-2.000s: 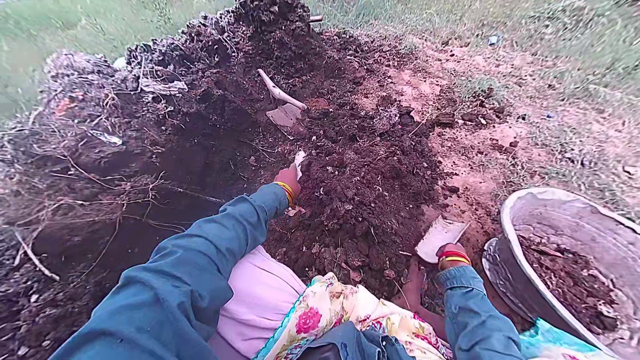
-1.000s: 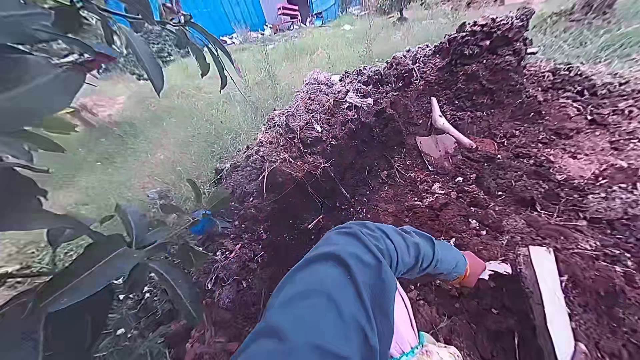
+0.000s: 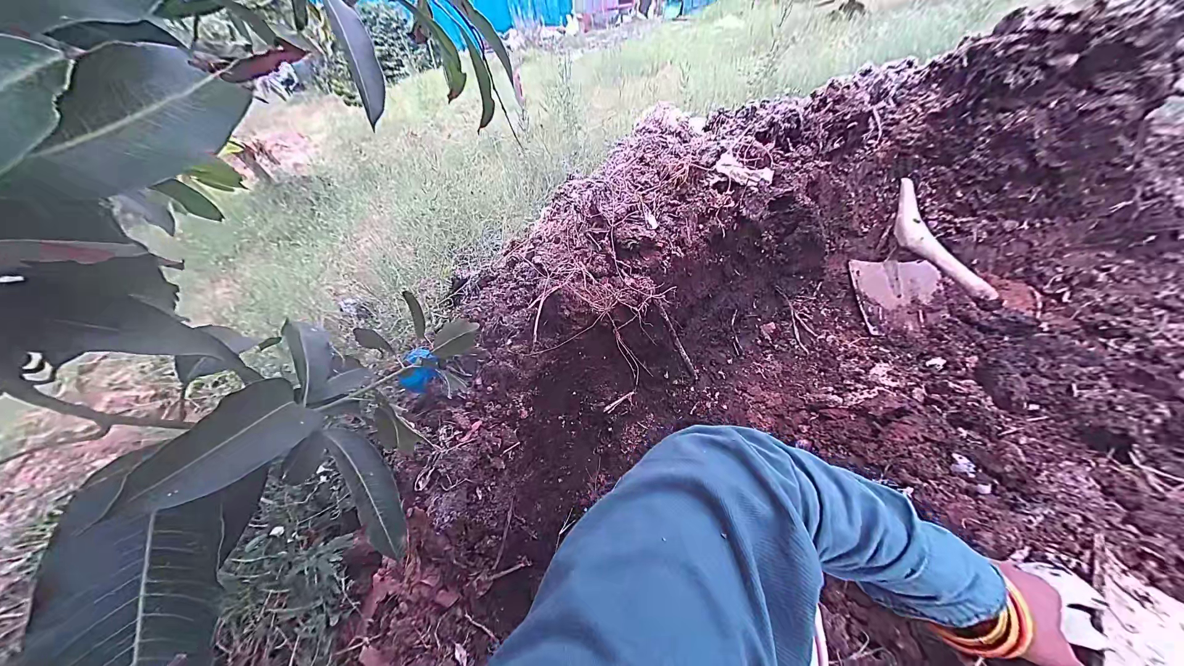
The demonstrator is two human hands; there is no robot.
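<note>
My left hand (image 3: 1041, 618), with yellow and orange bangles at the wrist below a blue sleeve, is at the lower right, low over the dark soil. It is closed around a small whitish piece (image 3: 1080, 610) whose material I cannot tell. Just right of it, a pale flat board (image 3: 1147, 615) is cut off by the frame edge. My right hand is out of view. Farther up the soil heap (image 3: 814, 388) lies a hoe, its metal blade (image 3: 895, 285) flat on the soil and its short, bent wooden handle (image 3: 934, 242) beside it.
A bank of dark soil with dry roots (image 3: 620, 250) rises beyond my arm. Leafy branches (image 3: 222, 435) hang close on the left, with a blue scrap (image 3: 419, 370) among them. Grass (image 3: 388, 213) lies behind the bank, and blue sheeting (image 3: 536, 11) stands at the far top.
The view has swung far to the left. My right hand and the metal basin, both visible two seconds ago, are out of frame. My left hand still holds the whitish piece, now beside the board.
</note>
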